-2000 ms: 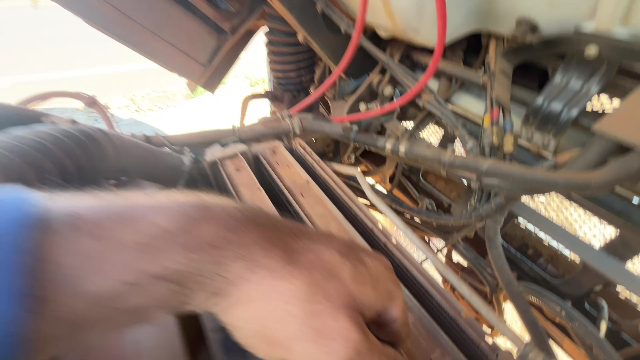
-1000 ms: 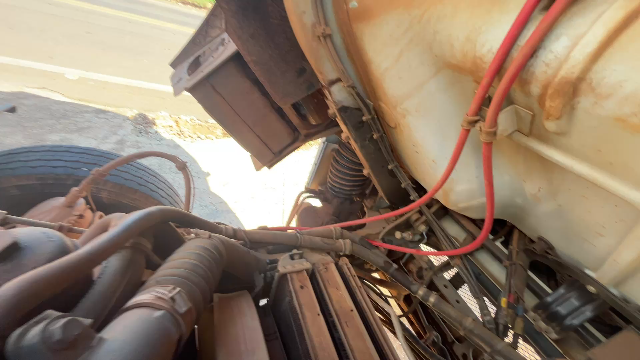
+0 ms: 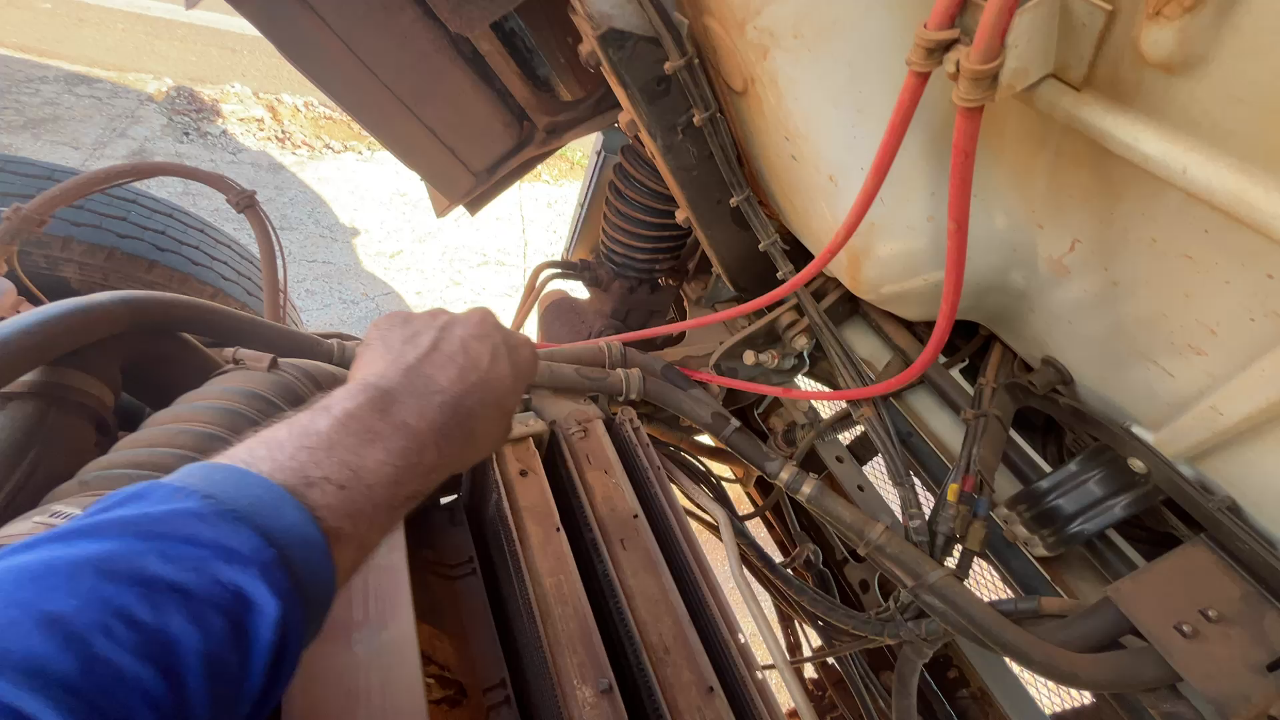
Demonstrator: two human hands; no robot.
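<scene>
My left hand (image 3: 445,375), in a blue sleeve, comes in from the lower left with its back towards me. It is closed over the dark rubber hoses (image 3: 585,377) beside the upper ends of the radiator-like cores; its fingertips are hidden behind the hand. A ribbed rubber duct (image 3: 225,415) lies left of the wrist. Two red hoses (image 3: 960,200) run from the upper right down to the hose bundle just right of the hand. My right hand is not in view.
The upright cores (image 3: 620,540) have dusty metal edges. A tire (image 3: 130,240) stands at left, a coil spring (image 3: 642,215) behind the hoses. A large pale molded panel (image 3: 1080,250) fills the upper right, with wiring (image 3: 850,370) and brackets below it.
One second ago no hand was in view; now my left hand is on the hoses. Two seconds ago it was blurred, low over the cores. The view has shifted.
</scene>
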